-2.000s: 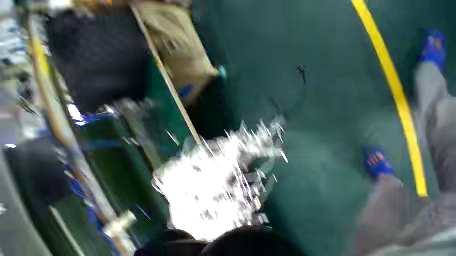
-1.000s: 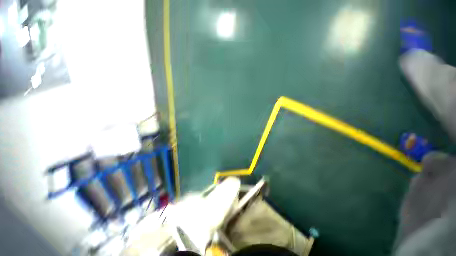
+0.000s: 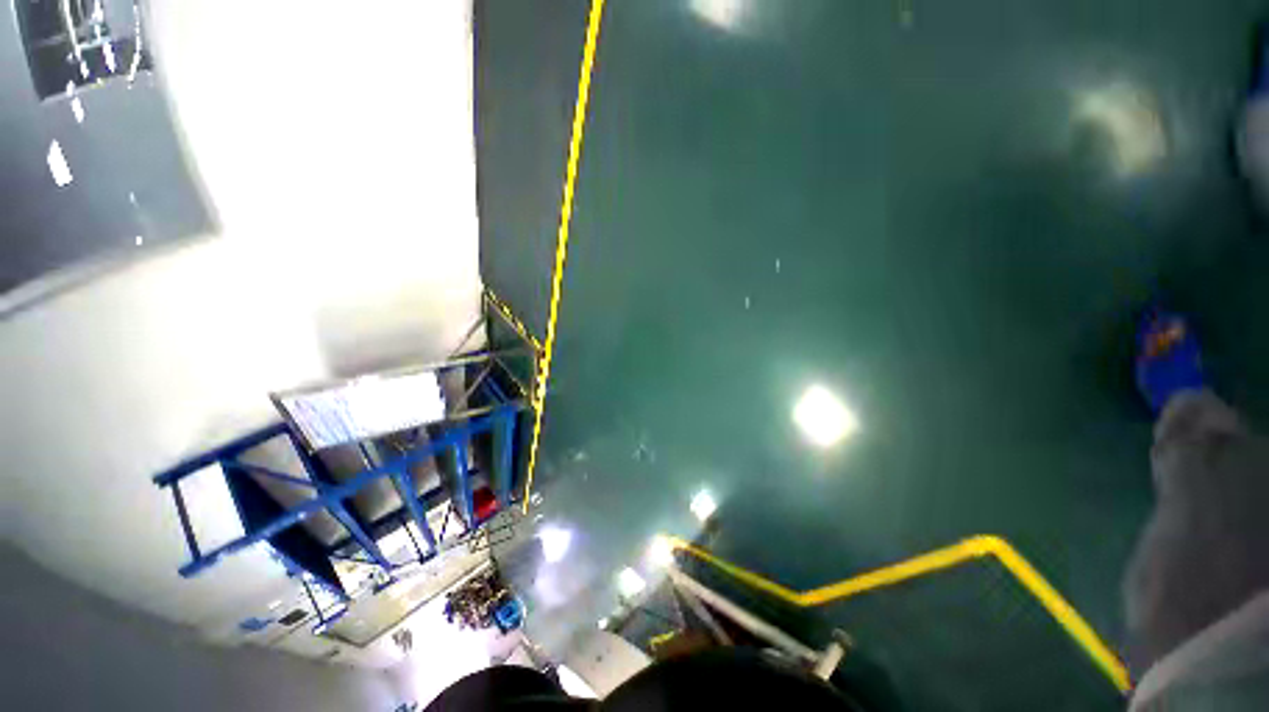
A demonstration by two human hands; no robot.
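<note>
Neither of my hands is in the picture. The glossy dark green floor (image 3: pixel 779 209) fills the middle of the view, with bright light reflections on it. One blue slipper (image 3: pixel 1169 365) shows on my foot at the right, below a grey trouser leg. The other foot is cut off by the right edge. A blue metal rack (image 3: pixel 376 487) stands at the lower left against a white wall, with brown boxes on it that are too blurred to tell apart.
A yellow floor line (image 3: pixel 567 209) runs past the rack. Another bent yellow line (image 3: pixel 905 570) lies at the lower right. A pale frame or cart (image 3: pixel 738 612) is at the bottom, partly behind dark round shapes. The white wall (image 3: pixel 327 167) is on the left.
The view has moved on along the floor. The blue rack shows more sharply, the bent yellow line sits lower, and the pale cart at the bottom is smaller.
</note>
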